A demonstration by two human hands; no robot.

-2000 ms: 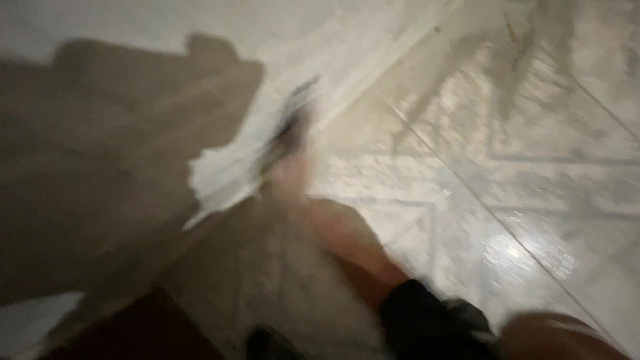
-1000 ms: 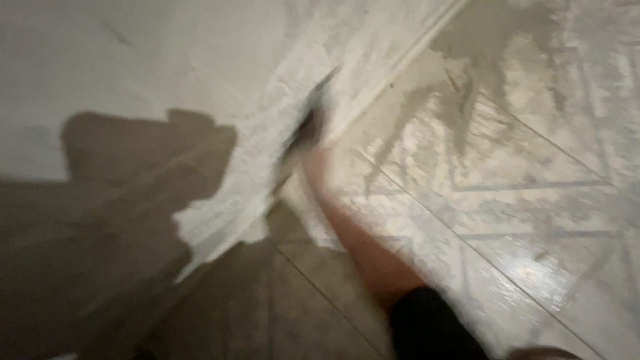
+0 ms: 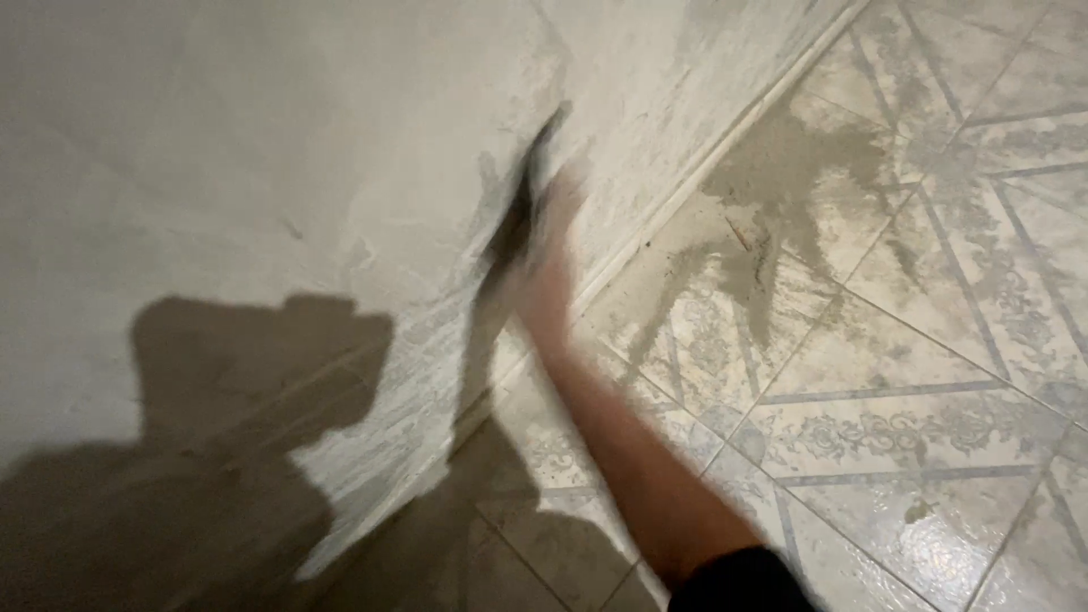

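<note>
My right hand [image 3: 548,263], blurred by motion, grips a dark, flat tool [image 3: 520,200] that looks like a trowel or scraper. Its edge lies against or very close to the lower part of the plastered wall [image 3: 340,136], just above the floor joint. The fingers are too blurred to make out singly. A bare forearm with a black sleeve [image 3: 739,582] reaches in from the bottom. White, uneven streaks of plaster mark the wall around the tool. My left hand does not show.
A floor of patterned tiles [image 3: 892,433] meets the wall along a diagonal edge strip [image 3: 722,144]. Greyish wet-looking smears [image 3: 773,170] cover some tiles beside the wall. A large shadow falls over the wall and floor at the lower left.
The tool stays in my right hand, which has moved somewhat up along the wall. The view has shifted slightly.
</note>
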